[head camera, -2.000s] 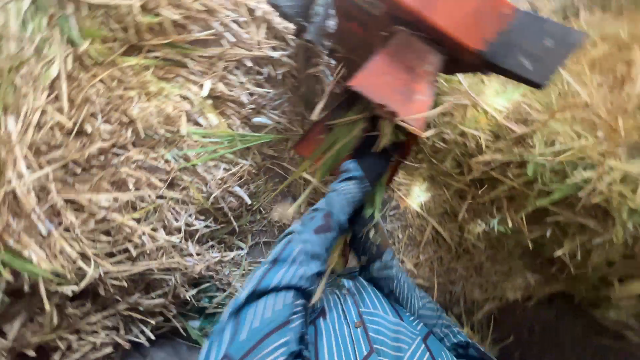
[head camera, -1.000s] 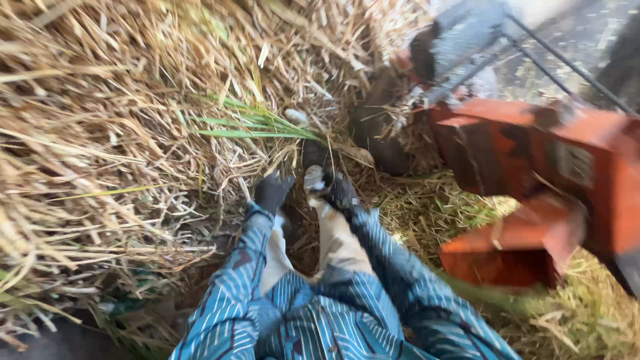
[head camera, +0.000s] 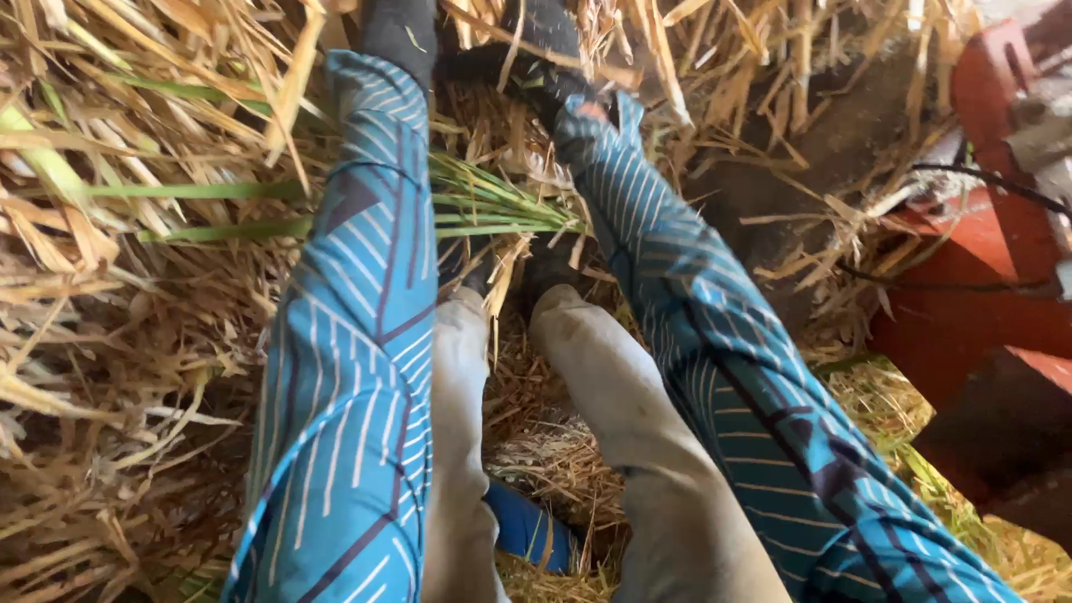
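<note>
Both my arms, in blue patterned sleeves, reach to the top of the view, with dark gloves on both hands. My left hand is at the upper edge among dry stalks, its fingers out of frame. To its right, my right hand lies against dry straw, partly covered by stalks and blurred. Whether either hand grips anything cannot be told. Green blades lie across the straw between my forearms, below the hands.
An orange-red metal machine with a dark cable stands at the right. Loose straw is heaped at the left. My legs in light trousers are in the middle, with a blue object between them.
Two seconds ago my hands were together at the machine's orange chute; one second ago they were apart, low over the straw. Now they reach farther forward into the stalks. The view has shifted a lot.
</note>
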